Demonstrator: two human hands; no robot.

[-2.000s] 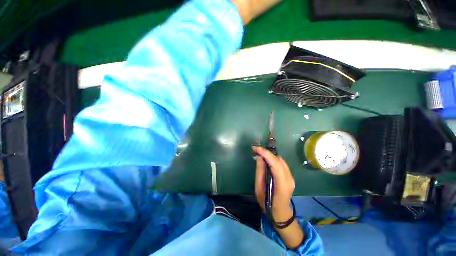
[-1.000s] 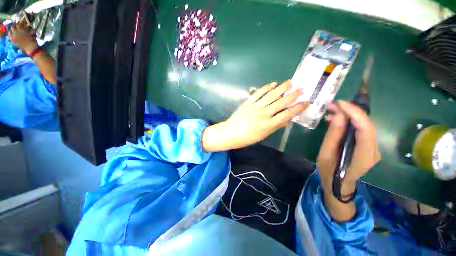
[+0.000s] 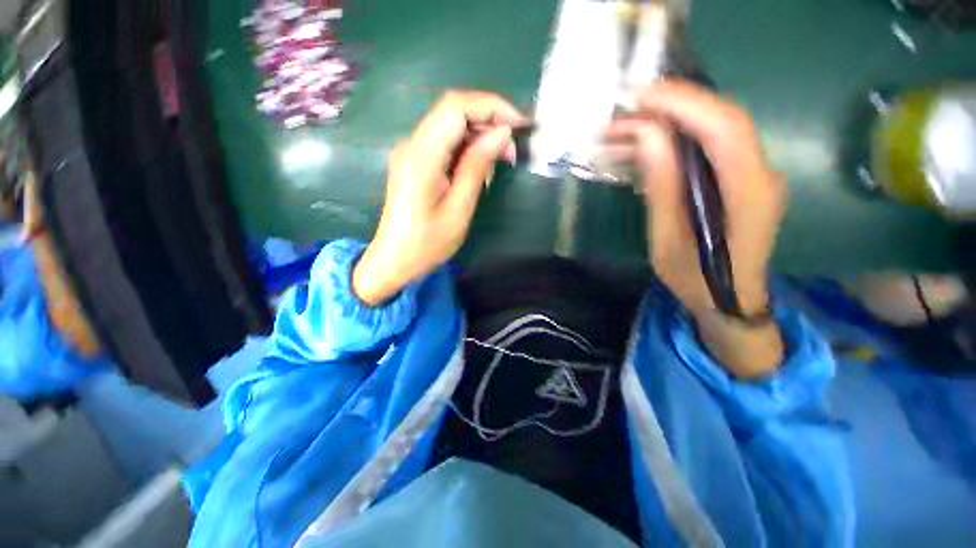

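Note:
An opened phone assembly (image 3: 583, 91), white and blurred, lies on the green bench at the top centre, cut off by the upper edge. My left hand (image 3: 444, 182) is at its left side, thumb and index finger almost together by a small dark bit near the phone's edge. Blur hides whether they pinch it. My right hand (image 3: 717, 182) is closed around the soldering iron (image 3: 701, 214), its black handle slanting through the fingers, its fingertips at the phone's right edge. The iron's tip cannot be made out.
A pile of dark pink and white small components (image 3: 300, 64) lies upper left. A long black slotted tray (image 3: 139, 182) stands at the left. A yellow-green cylinder with a whitish top (image 3: 926, 145) is at the right. Another person's arm (image 3: 59, 284) shows far left; another hand (image 3: 910, 297) shows right.
The view has shifted, so the phone sits higher and is more upright. My left hand has left the phone's face, and its fingers have drawn together at the left edge. My right hand now reaches the phone.

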